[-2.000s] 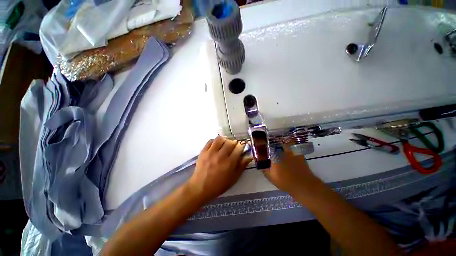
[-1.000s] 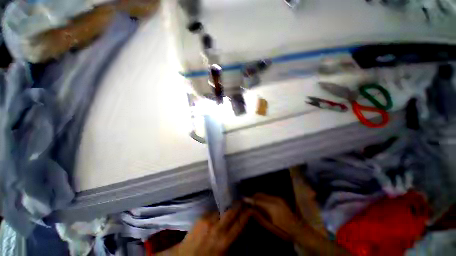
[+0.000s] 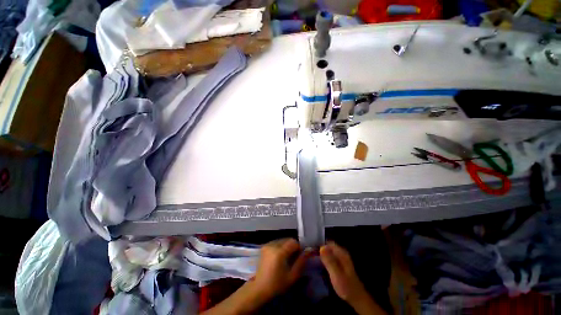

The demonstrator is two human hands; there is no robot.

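A long grey-blue fabric strip [image 3: 310, 203] runs from under the lit presser foot [image 3: 314, 140] of the white sewing machine [image 3: 381, 67], over the table's front edge. My left hand [image 3: 277, 267] pinches the strip's lower left side just below the edge. My right hand [image 3: 341, 271] pinches its lower right side. The hands are close together with the strip fairly straight above them. Glare hides the needle. Whether the strip is one ply or two cannot be told.
Grey-blue strips [image 3: 123, 166] are heaped at the table's left, beside a wrapped brown packet [image 3: 203, 52]. Scissors [image 3: 489, 175], red snips [image 3: 437, 158] and an orange-tan tab [image 3: 361, 151] lie on the right. Waiting strips [image 3: 221, 261] hang below the edge.
My hands have moved from beside the presser foot down below the table edge, now holding the strip's near end. The strip is stretched straighter toward me. The camera view has shifted.
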